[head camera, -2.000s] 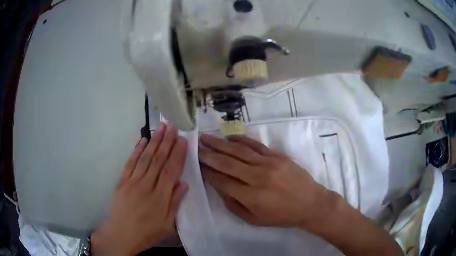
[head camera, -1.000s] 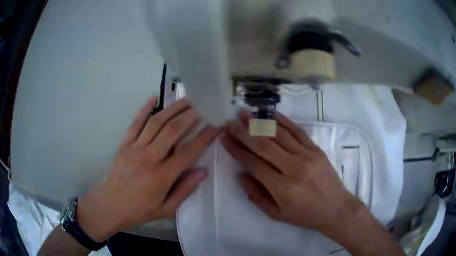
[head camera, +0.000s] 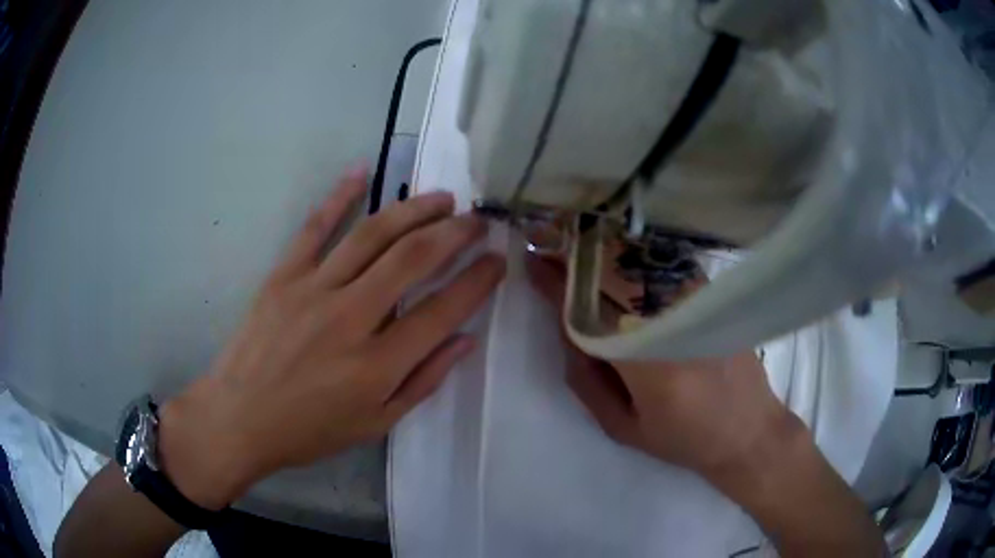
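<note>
A white garment panel (head camera: 611, 469) with a long seam line lies under the cream sewing machine head (head camera: 807, 218). The presser foot and needle area (head camera: 535, 231) is small and blurred. My left hand (head camera: 349, 327) lies flat on the panel's left edge, fingers spread, fingertips just left of the presser foot. My right hand (head camera: 698, 403) rests on the panel right of the foot. Its fingers are partly hidden behind a pale curved guard on the head, so its grip does not show clearly.
The pale grey machine table (head camera: 196, 164) extends to the left, with a black bent wire or slot line (head camera: 387, 131) beside the panel. White cloth (head camera: 44, 469) hangs at the lower left. Metal parts (head camera: 949, 381) and more white cloth are at the right edge.
The panel now extends farther up past the left of the machine head. Both hands remain beside the foot. The head looks larger and is seen from a different angle.
</note>
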